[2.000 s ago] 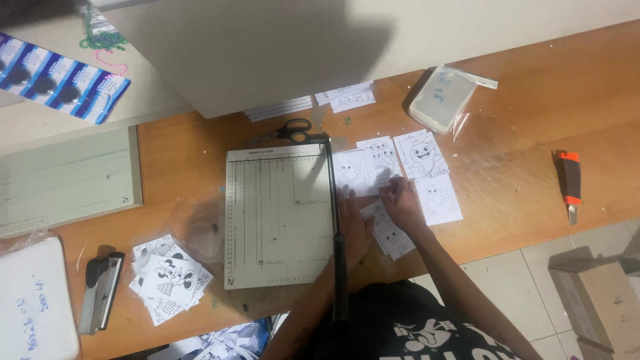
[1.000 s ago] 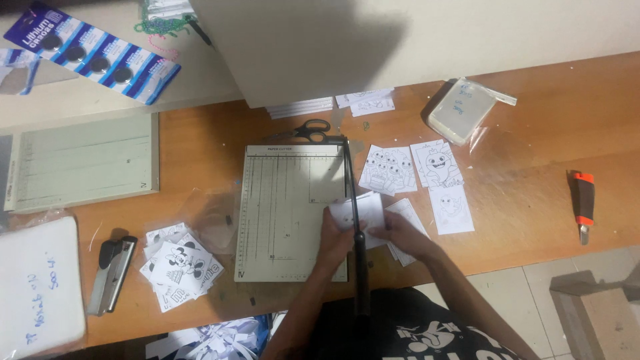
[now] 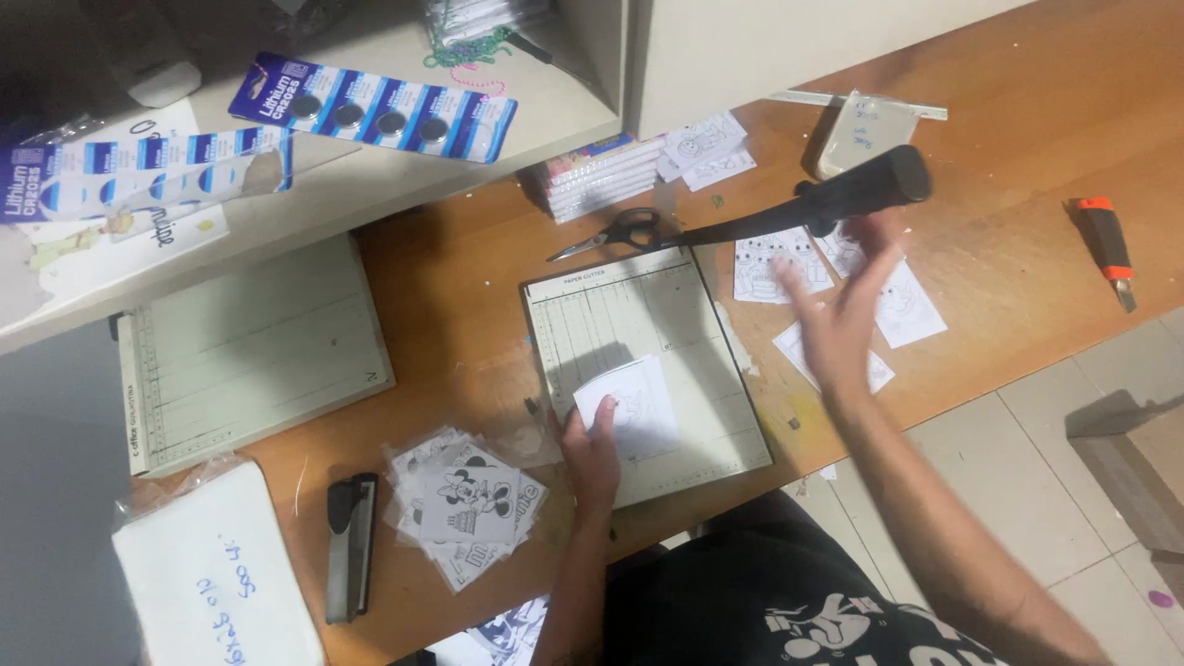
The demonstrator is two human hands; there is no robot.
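Note:
My left hand (image 3: 590, 453) pinches a small stack of printed paper sheets (image 3: 643, 402) over the bed of a guillotine paper cutter (image 3: 712, 407). The cutter's black blade arm (image 3: 768, 220) stands raised, its handle pointing to the upper right. Just below that handle is my right hand (image 3: 842, 305), blurred, with fingers spread and nothing seen in it. Line-drawing sheets (image 3: 777, 268) lie on the wooden table around and under my right hand. Black-handled scissors (image 3: 601, 236) rest at the cutter's top edge.
Left of the cutter are a pile of bagged drawings (image 3: 472, 504), a stapler (image 3: 351, 548), a second cutter board (image 3: 268, 342) and a white package (image 3: 222, 573). A utility knife (image 3: 1105, 250) lies far right. Button-cell battery cards (image 3: 370, 106) lie on the shelf; a plastic case (image 3: 865, 134) stands behind.
The cutter's arm has gone from lowered to raised. My right hand has left the sheets and moved up near its handle. My left hand has carried the stack onto the cutter bed.

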